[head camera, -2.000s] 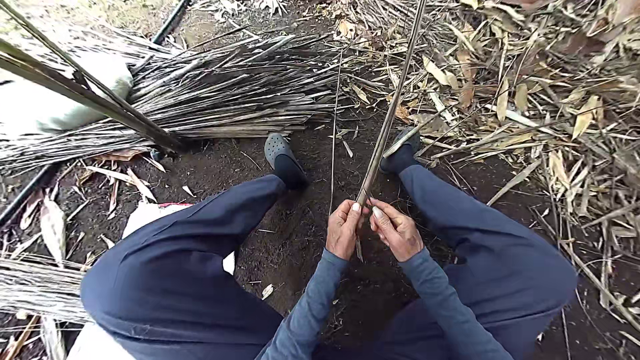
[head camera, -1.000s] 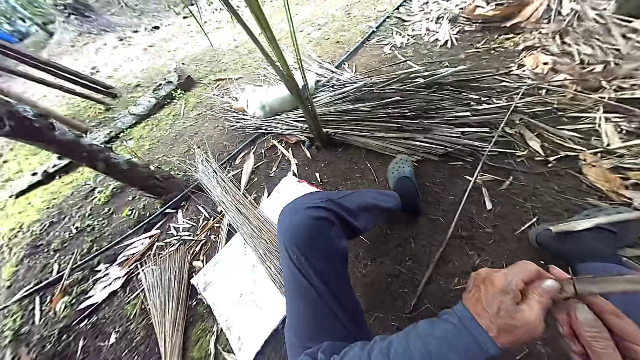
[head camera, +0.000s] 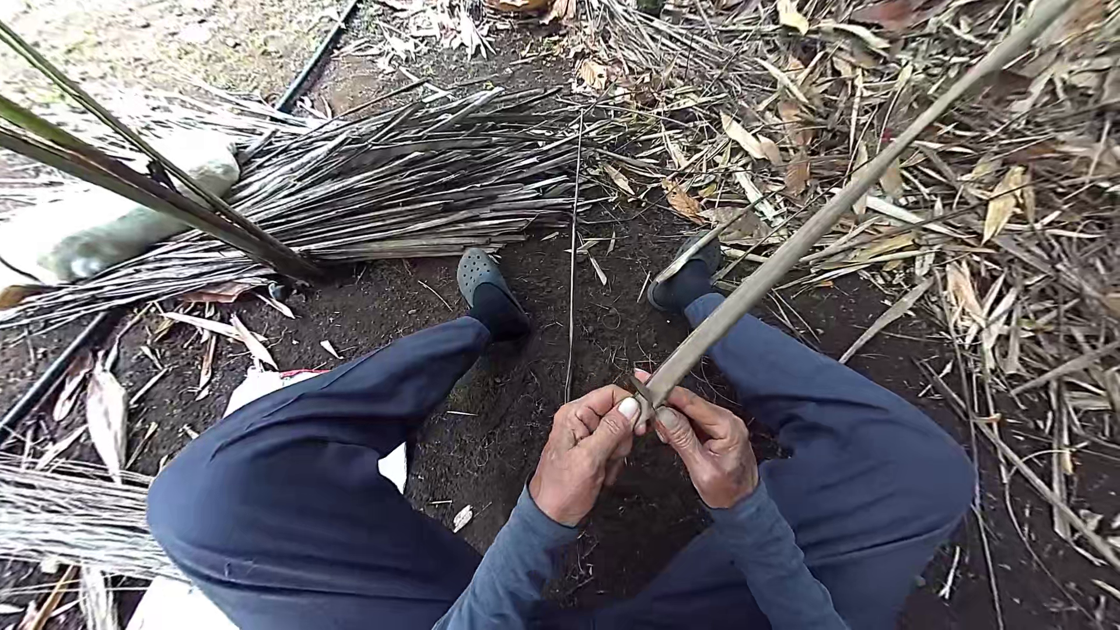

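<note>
A long dried leaf stalk (head camera: 787,254) slants from between my knees up to the top right of the head view. My left hand (head camera: 584,451) pinches its lower end between thumb and fingers. Close beside it, my right hand (head camera: 710,446) grips the same end, thumb tip on the stalk. A small dark piece crosses the stalk at the fingertips; whether it is a blade or a strip, I cannot tell. Another thin stalk (head camera: 574,262) lies on the soil between my feet.
A heap of dried stalks (head camera: 420,175) lies beyond my left foot, beside a pale sack (head camera: 140,219) and green plant stems (head camera: 201,214). Dry leaves (head camera: 1006,206) cover the ground at right. A bundle of thin sticks (head camera: 70,516) lies at lower left, near a black hose (head camera: 57,372).
The view swung left and came back. The held stalk, steep two seconds ago, now slants to the right. Both hands remain at its lower end.
</note>
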